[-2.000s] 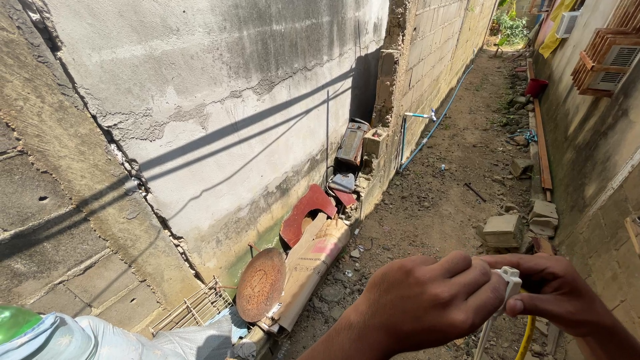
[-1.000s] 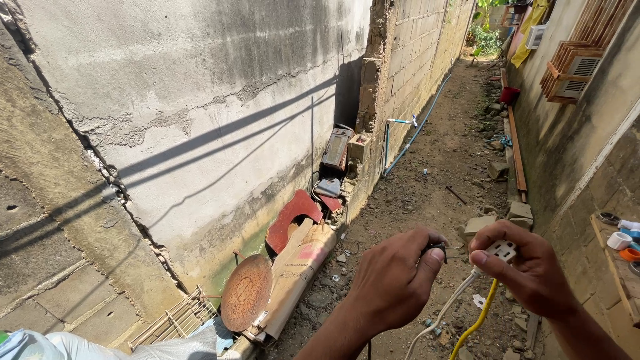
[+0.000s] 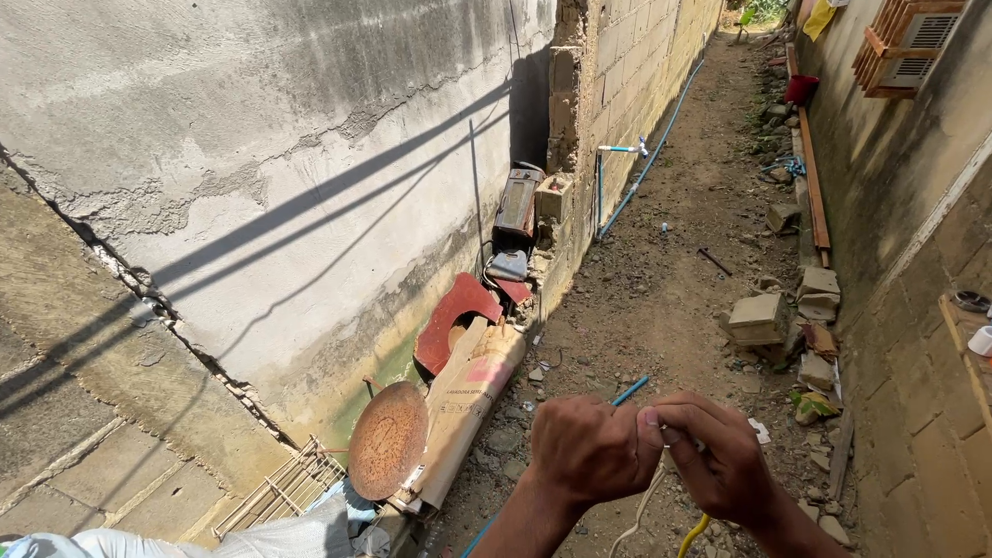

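My left hand (image 3: 589, 446) is curled, its fingertips meeting those of my right hand (image 3: 709, 453) above the dirt path. Whatever lies between the left fingers is hidden. My right hand closes around a small white electrical fitting, mostly hidden by the fingers. A white cable (image 3: 647, 504) and a yellow cable (image 3: 694, 535) hang below the hands. A blue rod or pipe (image 3: 630, 390) shows just above my left hand, and a blue length (image 3: 480, 536) shows by that forearm; whether they join or are held, I cannot tell.
Left of the path are a rusty round metal disc (image 3: 387, 440), flattened cardboard (image 3: 473, 395), a wire rack (image 3: 283, 488) and a red board (image 3: 453, 310). A blue pipe with a tap (image 3: 620, 148) runs along the block wall. Broken blocks (image 3: 758, 319) and a wooden shelf (image 3: 969, 349) are at right.
My hands were apart one second ago, the white fitting plainly visible in the right; now their fingertips meet and mostly cover it. The blue piece above my left hand was not visible before.
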